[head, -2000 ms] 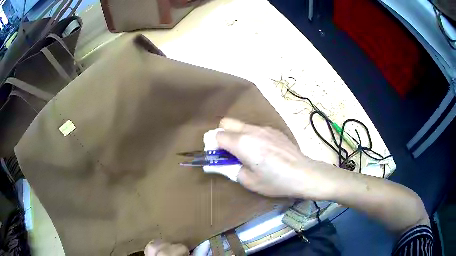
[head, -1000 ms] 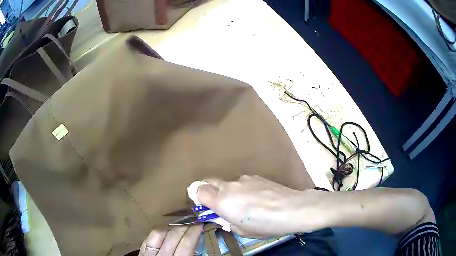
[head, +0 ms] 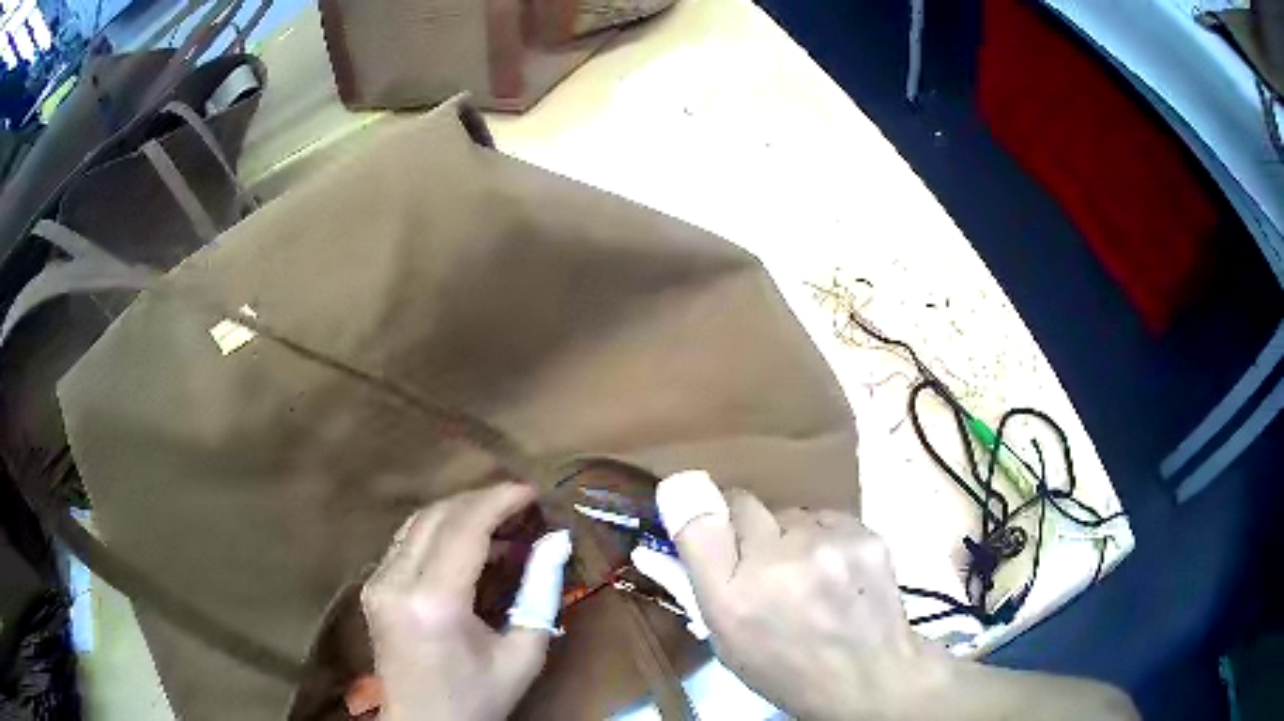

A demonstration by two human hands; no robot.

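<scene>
A brown tote bag (head: 676, 324) lies over the table, with a pale label (head: 234, 330) on its left part. Its opening, reddish inside, and a long strap (head: 408, 402) show near me. My left hand (head: 458, 606), with a white cover on the thumb, grips the bag's edge at the opening. My right hand (head: 789, 592), with white finger covers, holds the thread snips (head: 615, 516). Their silver blades point left, beside the strap between my hands. My right palm hides most of the grips.
Black cord (head: 986, 479) with a green bit lies at the table's right edge (head: 1091, 493). Thread clippings (head: 852, 313) lie above it. Another brown bag (head: 423, 49) stands at the back; more bags (head: 169, 169) are at the left. A red item (head: 1098, 155) is beyond the table.
The bag's opening edge and a strap have come up over the panel. My left hand has moved up into view. My right hand has moved to the opening with the snips, its forearm lower.
</scene>
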